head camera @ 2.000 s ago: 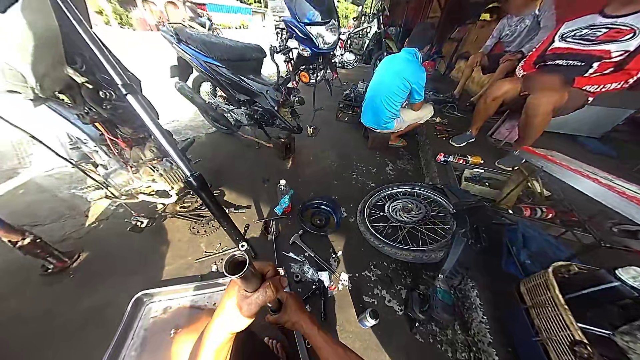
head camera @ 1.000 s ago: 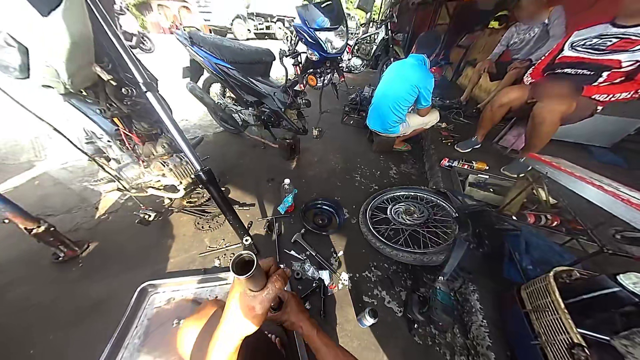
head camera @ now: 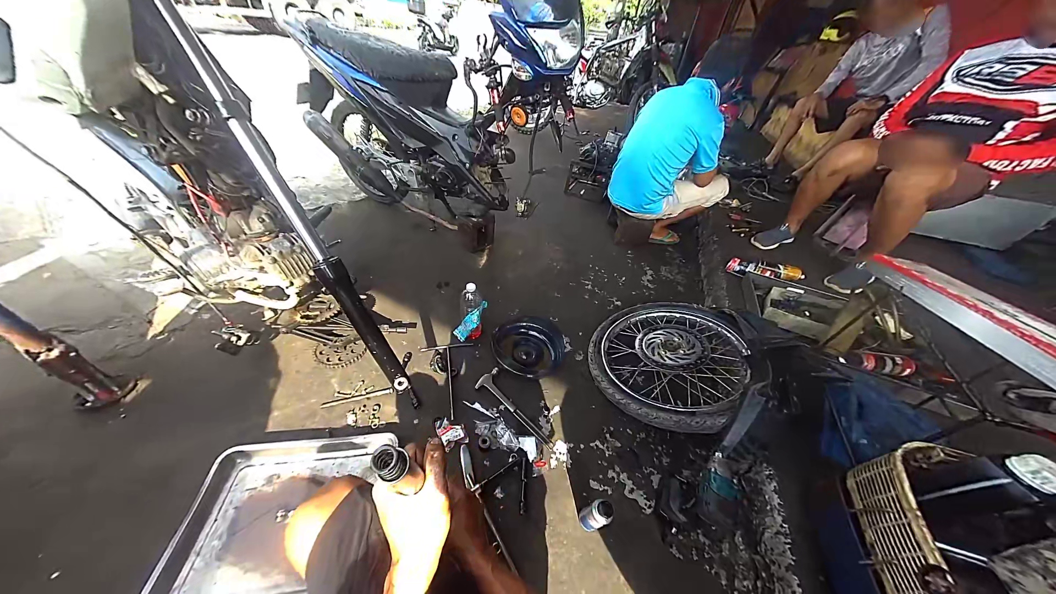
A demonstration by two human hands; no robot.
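Observation:
My left hand (head camera: 412, 503) is closed around a metal fork tube (head camera: 390, 464) whose open end faces up and shows a dark coil spring or ribbed part inside. Close against it, my right hand (head camera: 462, 503) is partly hidden behind the left; whatever it grips cannot be made out clearly. A metal tray (head camera: 239, 495) lies below and to the left of my hands. Just beyond them are a hammer (head camera: 516, 408), small plastic packets (head camera: 450, 433) and loose bolts. A motorcycle fork leg (head camera: 346, 297) slants down from the upper left, its lower end near my hands.
A spoked wheel (head camera: 672, 367) lies at right beside a black round basin (head camera: 528, 346). A bottle (head camera: 470, 312), a small can (head camera: 596, 515) and sprockets (head camera: 340, 351) are on the floor. Motorcycles stand behind. A person in blue (head camera: 668, 148) crouches; two people sit at right.
The tube in my hands showed a hollow mouth earlier; a dark coiled or ribbed part now shows in it. My hands stay close together.

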